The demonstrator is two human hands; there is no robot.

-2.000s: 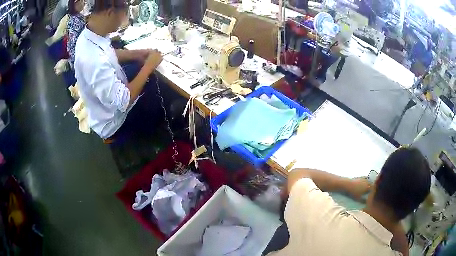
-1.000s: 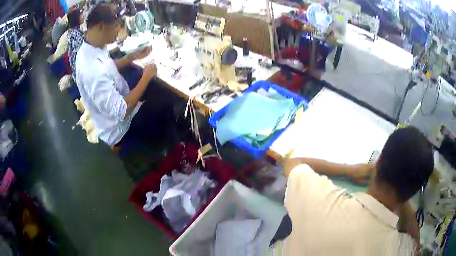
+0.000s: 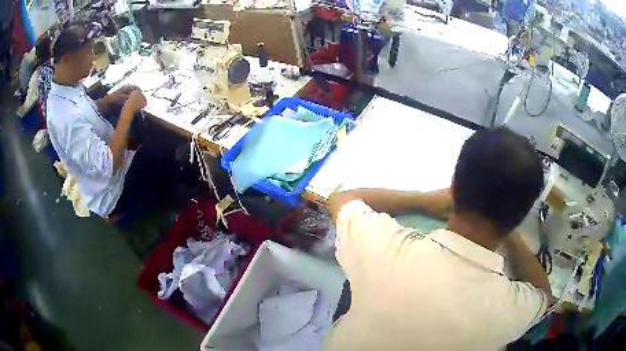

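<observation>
Neither of my hands is in the picture. Nearest in front of me are a white bin holding pale pieces and, left of it, a red bin with a loose heap of pale lilac pieces. Behind them a blue bin holds a stack of aqua cut panels and sits at the edge of a white-topped table.
A person in a cream shirt bends over the table at right. A person in a light blue shirt sits at left by a sewing machine. Green floor lies at lower left.
The view has turned to the right, so bins and people stand further left. The cream-shirted person's second arm and more of the bench at right now show.
</observation>
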